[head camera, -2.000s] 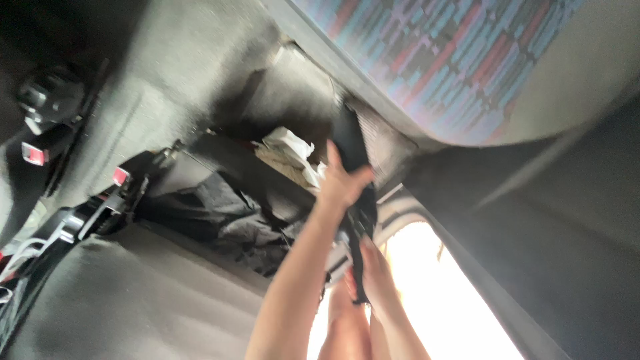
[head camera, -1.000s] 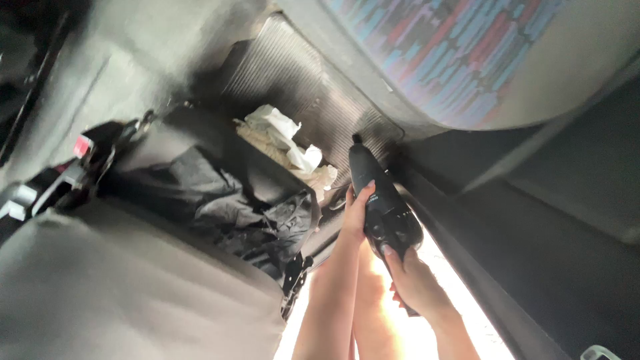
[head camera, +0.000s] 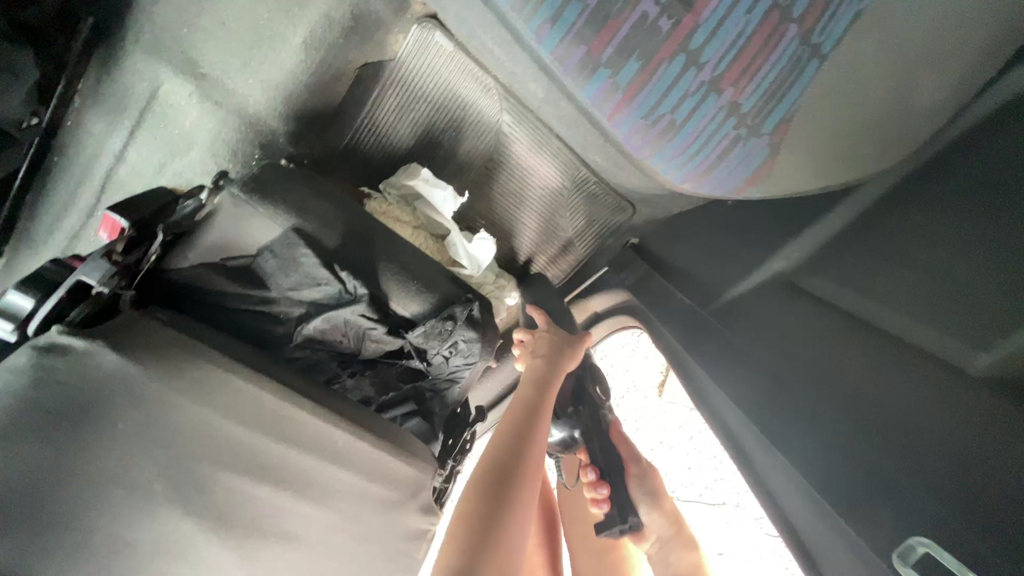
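Note:
A black handheld vacuum cleaner (head camera: 588, 400) is held between both hands over the door sill of a car. My left hand (head camera: 550, 340) grips its front part near the nozzle, with the thumb and fingers around it. Around the black handle at the rear, my right hand (head camera: 628, 484) is closed. Just ahead of the nozzle lie crumpled white paper (head camera: 436, 204) and a beige cloth or paper wad (head camera: 412, 232), beside the ribbed rubber floor mat (head camera: 528, 172).
A grey seat (head camera: 200, 448) with crumpled black fabric (head camera: 336, 304) on it fills the left. Seat belt buckles (head camera: 112, 224) stand at its far side. A patterned seat back (head camera: 688, 80) is at the top, the dark door panel (head camera: 864, 320) at the right.
The vacuum has turned in my hands; its handle now shows, with my right hand around it. My left hand now lies over its front part. More of the floor mat is in view than two seconds ago.

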